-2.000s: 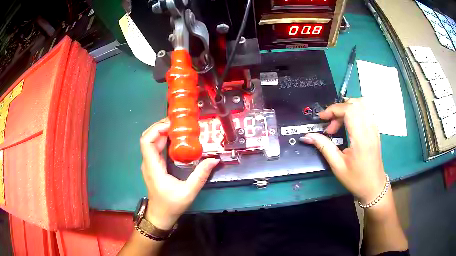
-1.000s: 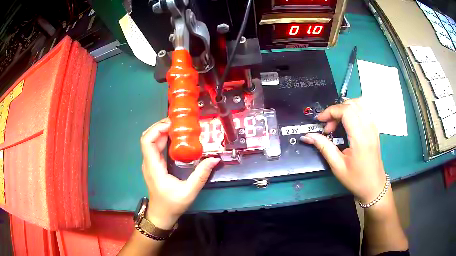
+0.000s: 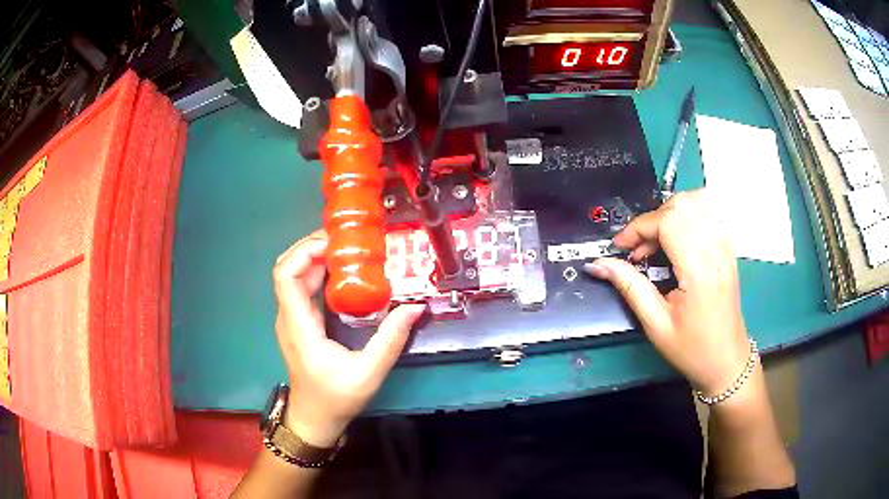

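Observation:
The black test fixture lies in the middle, its orange-red clamp handle pointing down towards me. Under the press head, the display board sits between clear acrylic blocks with its digits lit. My left hand is at the fixture's front left, fingers partly hidden behind the handle, thumb at the nest's front edge; its fingers are apart and I see nothing held. My right hand rests over the white label strip, thumb and fingertips near the small switches. Whether they pinch something is hidden.
Red foam trays are stacked at the left. A panel meter behind the fixture reads 01.0. A pen and a white paper slip lie right of the fixture. A cardboard tray with white pieces is at the far right.
The meter went from 00.8 to 01.0. My right fingertips have shifted slightly left over the label strip. The upper meter's digits have dropped out of view. My left hand is nearly unchanged.

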